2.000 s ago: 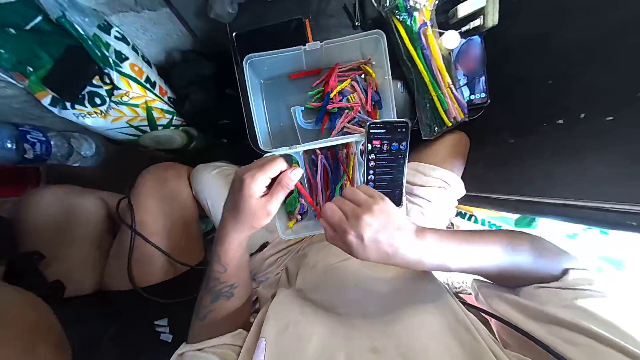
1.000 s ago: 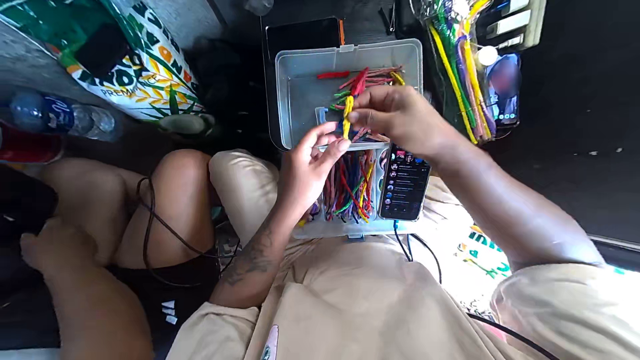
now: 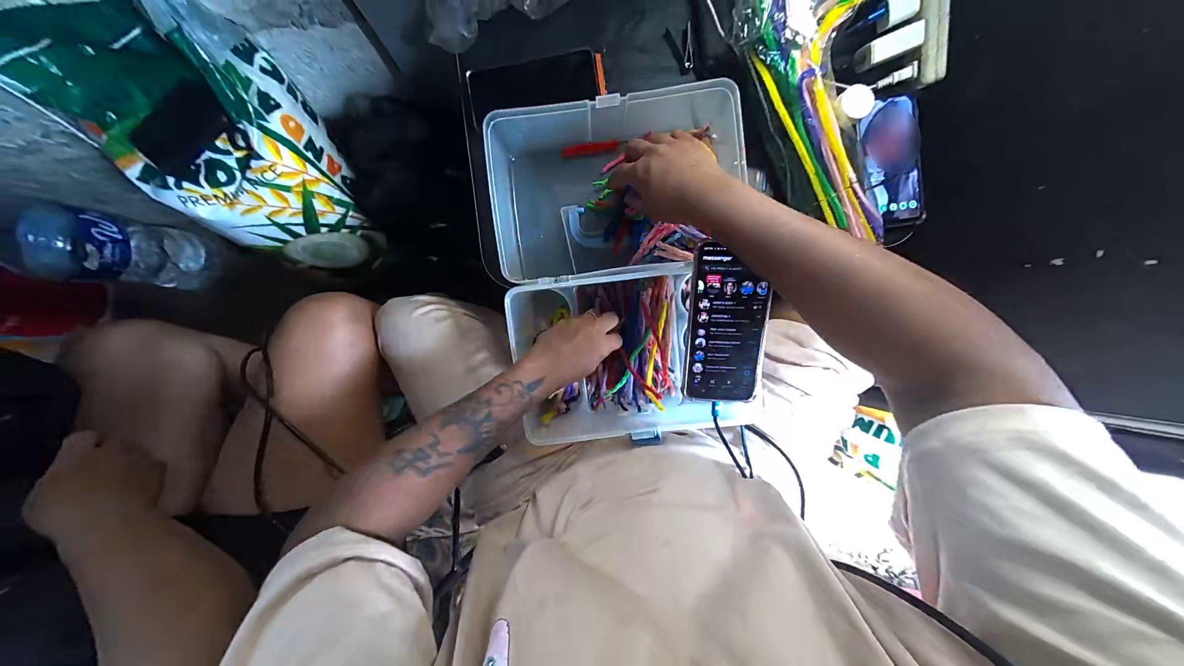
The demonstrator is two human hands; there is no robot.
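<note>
A clear plastic box point(image 3: 499, 199) lies opened across my lap, its lid half point(image 3: 731, 111) farther from me. My left hand point(image 3: 575, 347) rests over the near half, beside the divided section that holds many coloured cords point(image 3: 647, 342); its fingertips touch or nearly touch them. My right hand point(image 3: 668, 171) reaches down into the far half, over a pile of short twisted coloured pieces point(image 3: 671, 242). Its fingertips are partly hidden, so a hold cannot be made out. A red piece point(image 3: 590, 148) lies left of that hand. A smartphone point(image 3: 726, 324) with a lit screen stands on the box's right side.
A bag of long coloured strands point(image 3: 805, 139) and a second phone point(image 3: 893, 162) lie at the upper right. A dark tablet-like device point(image 3: 532, 88) is behind the box. Cables point(image 3: 740, 449) run from the phone's lower end. Another person's bare legs point(image 3: 324, 388), a bottle point(image 3: 111, 245) and a printed sack point(image 3: 268, 157) are at left.
A second ago both hands held a yellow and red piece above the box. They have moved apart, the right into the far half, the left down to the near half.
</note>
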